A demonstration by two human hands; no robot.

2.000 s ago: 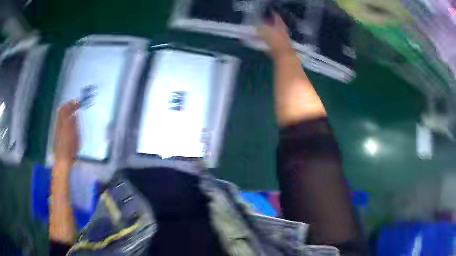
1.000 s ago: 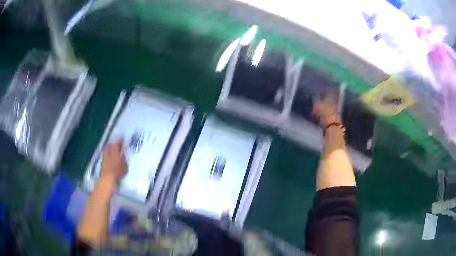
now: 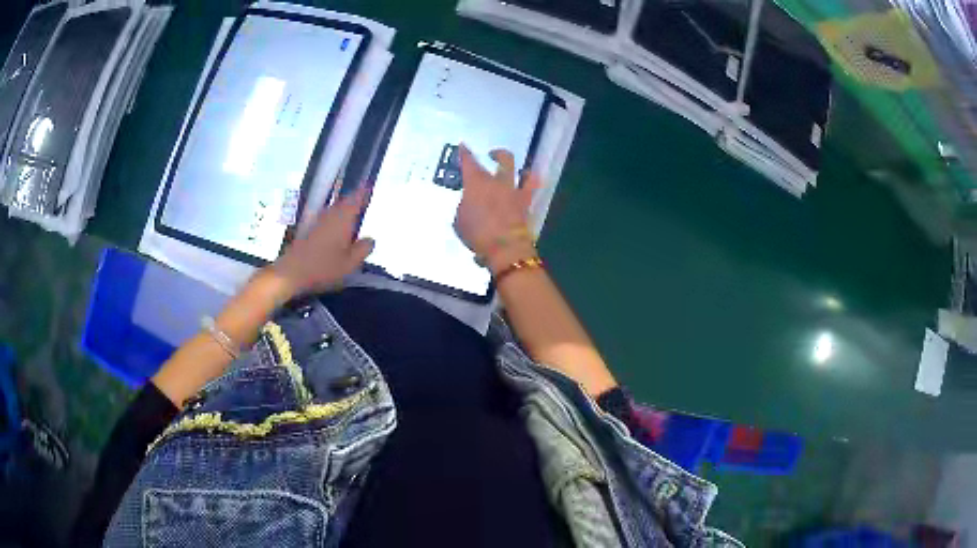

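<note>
Two tablets with lit white screens and dark borders lie side by side on white sleeves on the green bench. The left tablet (image 3: 230,139) shows faint marks and a bright glare. The right tablet (image 3: 412,230) shows a small dark block near its centre. My right hand (image 3: 495,209) is over the right tablet, fingers apart, index fingertip at the dark block. My left hand (image 3: 324,248) is at the gap between the two tablets, low down, slightly blurred, fingers spread. It covers the left tablet's lower right corner. Neither hand holds anything.
Tablet stacks with black tops and white edges stand at far left (image 3: 70,102) and along the back right (image 3: 686,43). A yellow tag (image 3: 881,54) hangs at the shelf edge. Blue bins show below the bench at left (image 3: 113,310) and at lower right (image 3: 761,450).
My right hand has moved from the back stacks down to the right tablet. My left hand has moved right, off the left tablet's screen. The left tablet's dark central block is gone. The view has shifted.
</note>
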